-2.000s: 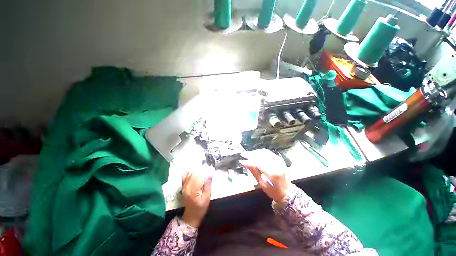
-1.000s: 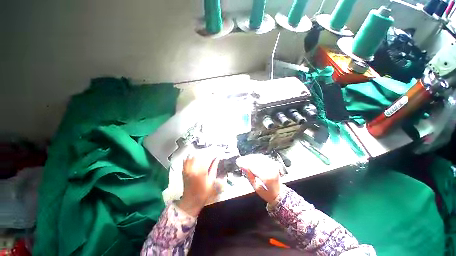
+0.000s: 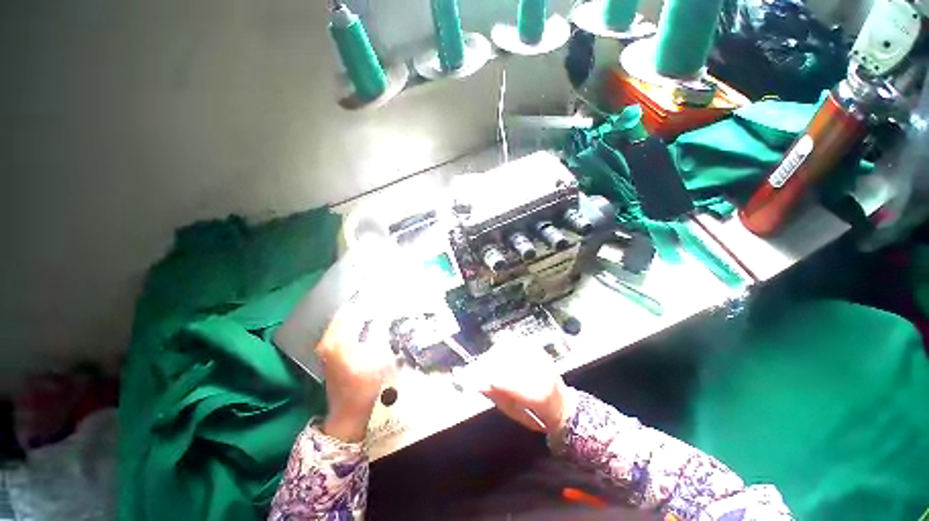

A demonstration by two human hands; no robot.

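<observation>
The overlock machine (image 3: 520, 193) stands on the pale table, with four tension knobs (image 3: 523, 244) in a row on its front. Its low front is open and shows dark looper parts (image 3: 448, 351). My left hand (image 3: 351, 361) is at the left of the needle area; its fingertips are lost in glare, so whether they hold anything cannot be told. My right hand (image 3: 525, 382) is in front of the looper area, fingers closed on a thin silvery tool (image 3: 534, 417), probably tweezers. The tool's tip is washed out. No thread shows at my fingertips.
Green fabric (image 3: 224, 387) is heaped at left, with more (image 3: 805, 407) at lower right. Green-handled snips (image 3: 632, 293) lie right of the machine. A black rectangle (image 3: 657, 178), an orange-red flask (image 3: 800, 168) and an orange-red box (image 3: 662, 107) lie beyond. Green thread cones (image 3: 357, 56) stand behind.
The view has shifted, and the machine appears lower and further left. My left hand has moved up from the front looper area to the needle area. My right hand stays near the loopers.
</observation>
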